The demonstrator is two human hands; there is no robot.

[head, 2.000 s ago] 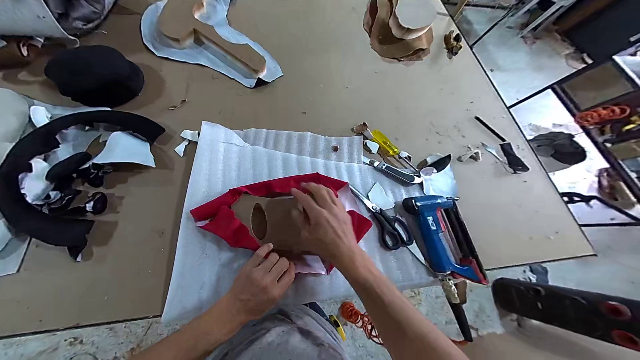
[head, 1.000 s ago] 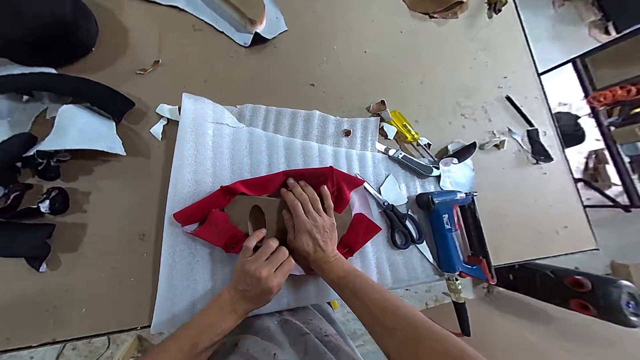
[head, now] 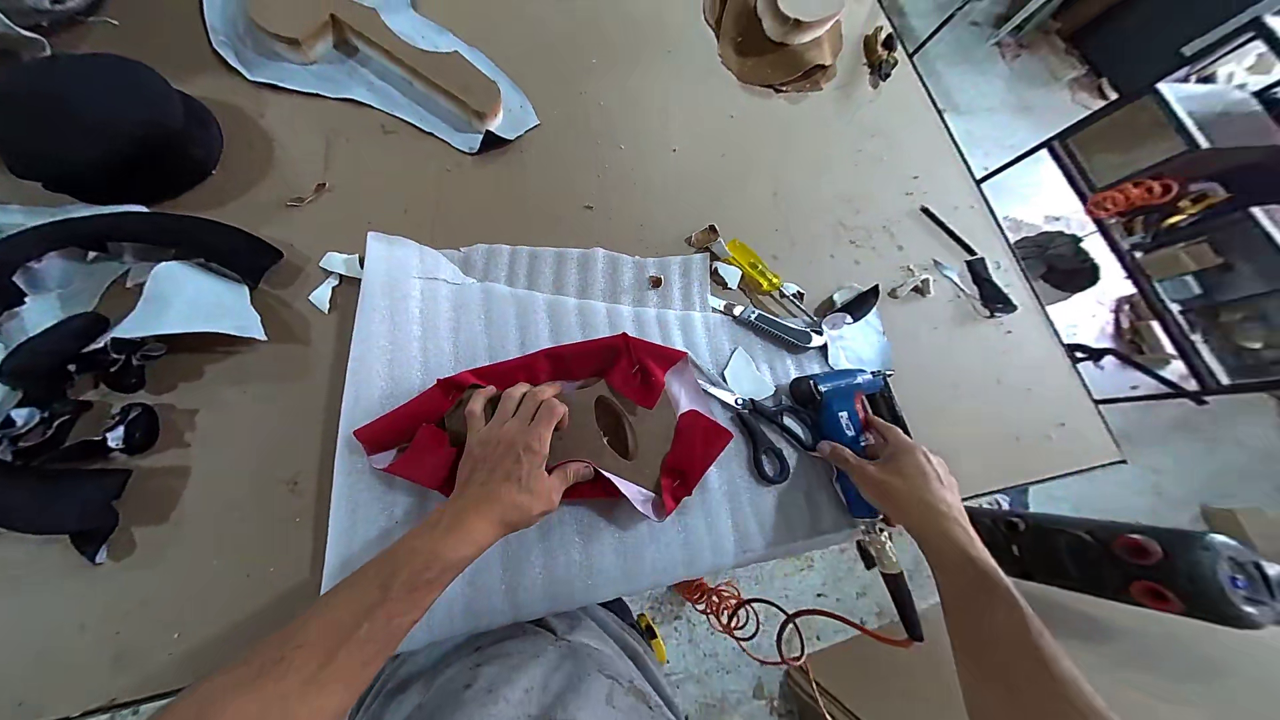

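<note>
A brown board panel (head: 635, 440) with an oval hole lies on white foam sheeting (head: 560, 560). Red fabric (head: 540, 360) with a pale backing is folded up around its edges. My left hand (head: 510, 450) rests spread over the panel's left part, thumb near the lower edge. At the right, my right hand (head: 885, 460) has its fingers around the body of a blue pneumatic stapler (head: 850, 410), which lies on its side. Black-handled scissors (head: 765, 430) lie open between the red fabric and the stapler.
Behind the scissors are a utility knife (head: 770, 322) and a yellow-handled screwdriver (head: 752, 265). Black padded pieces (head: 110, 125) and scraps fill the left side. A light-covered shaped panel (head: 400, 80) lies at the back. An orange air hose (head: 740, 620) hangs below the table edge.
My right hand has left the panel and moved right onto the stapler. The panel has been turned, so its hole is now on the right. My left hand now lies flat on it.
</note>
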